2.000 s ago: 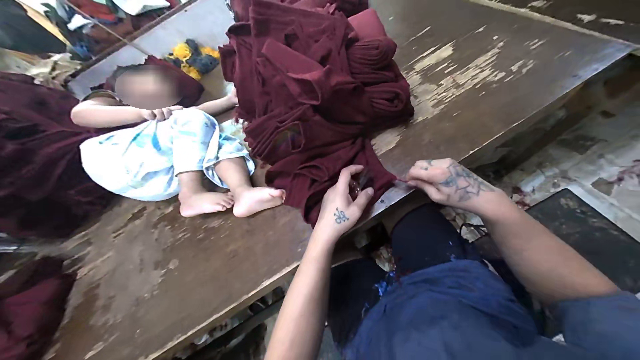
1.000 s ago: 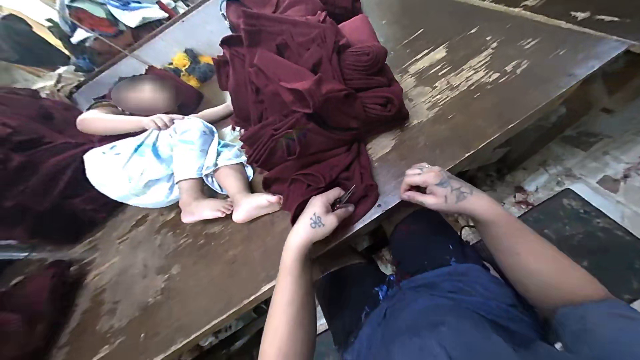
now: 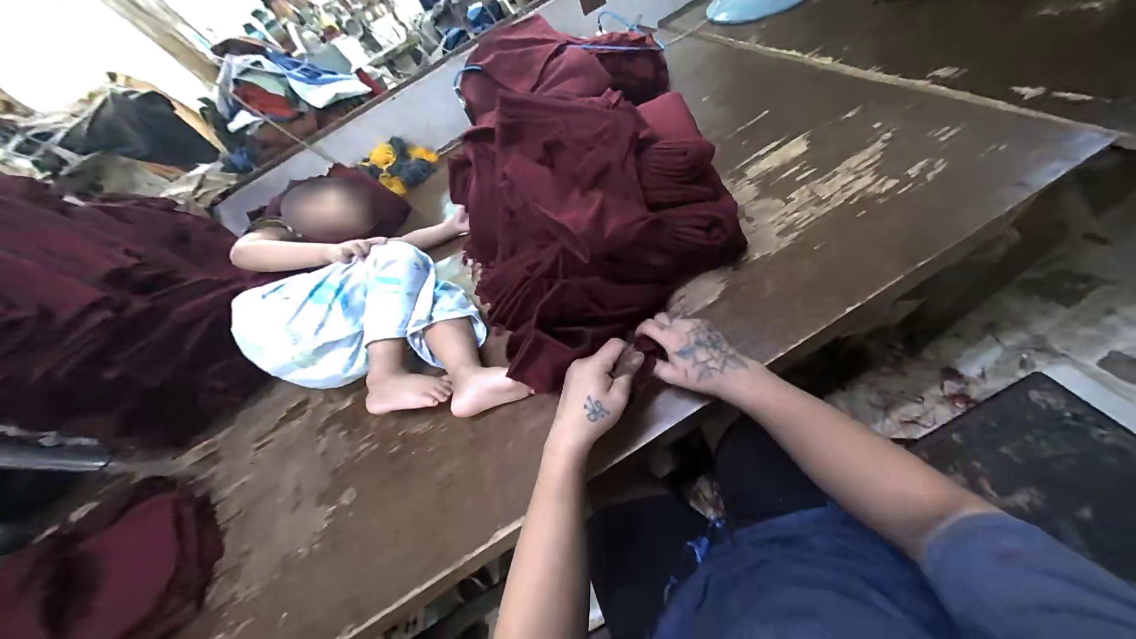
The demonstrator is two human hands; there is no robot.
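Note:
A large pile of maroon fabric (image 3: 577, 177) lies on the worn wooden table (image 3: 887, 222), its lower end reaching the near edge. My left hand (image 3: 596, 395) is closed on the near end of this cloth, fingers curled, with a small dark thing by the thumb that I cannot make out clearly. Close beside it on the right, my right hand (image 3: 692, 353) pinches the same cloth between thumb and fingers. The fingertips of both hands are partly hidden.
A small child (image 3: 302, 253) in light patterned trousers lies on the table just left of the pile, feet near my left hand. More maroon cloth (image 3: 115, 311) lies at the far left. Yellow and dark yarn (image 3: 395, 164) is behind the child. The table's near edge runs diagonally below my hands.
My right hand, apart from the cloth one second ago, has come left and taken hold of it. The metal tool seen in my left hand then no longer shows clearly.

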